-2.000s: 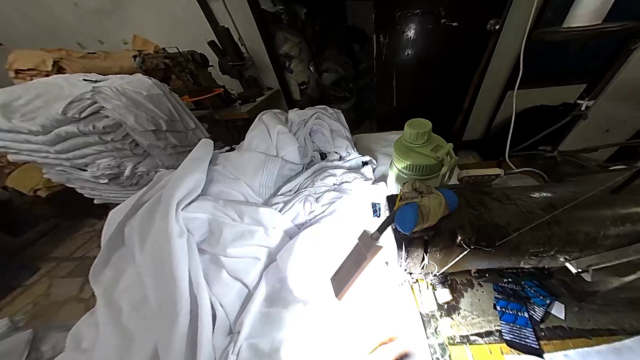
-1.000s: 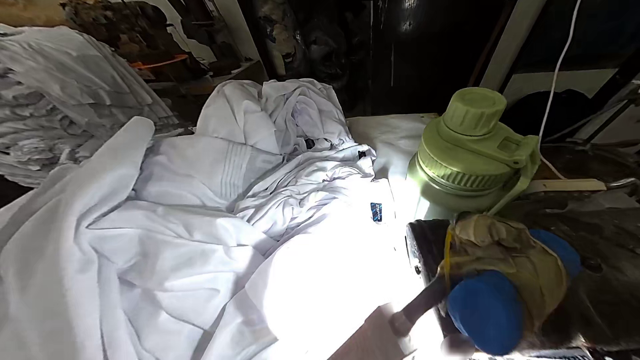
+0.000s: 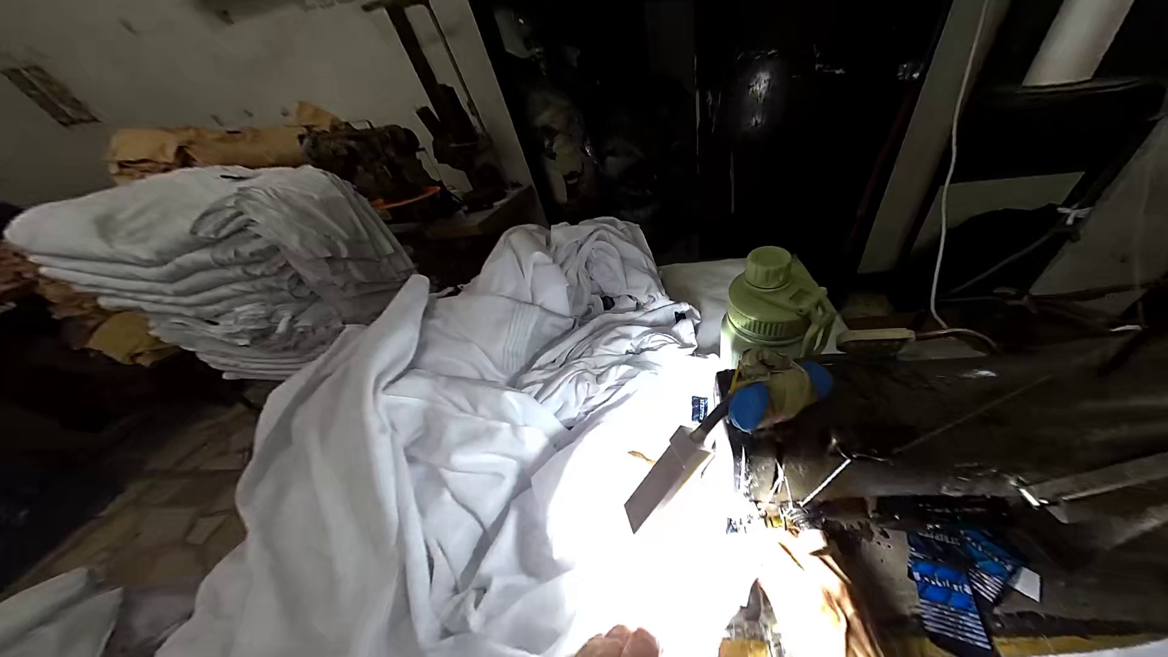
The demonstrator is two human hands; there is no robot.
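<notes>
Fingertips of what seems to be my left hand (image 3: 620, 641) show at the bottom edge, on or just above brightly lit white fabric (image 3: 465, 438); their grip is hidden. Right of them, a glaring, washed-out shape may be my right hand (image 3: 812, 584), but its outline and any hold are unclear. The white fabric lies in a loose, wrinkled heap and bears a small dark blue label (image 3: 699, 407). Above the lit part, a flat grey-brown plate (image 3: 669, 474) extends on a dark rod from a cloth-wrapped bundle (image 3: 787, 391) with blue ends.
A green-lidded bottle (image 3: 768, 306) stands behind the wrapped bundle. Folded white cloth is stacked (image 3: 219, 265) at left. Blue printed strips (image 3: 949, 584) lie at lower right, below a dark machine body (image 3: 985, 420). A white cable (image 3: 954, 164) hangs at right.
The view swung close to the bottle and wrapped bundle, then back out. Fingertips now show at the bottom edge; none are plain in the view one second ago.
</notes>
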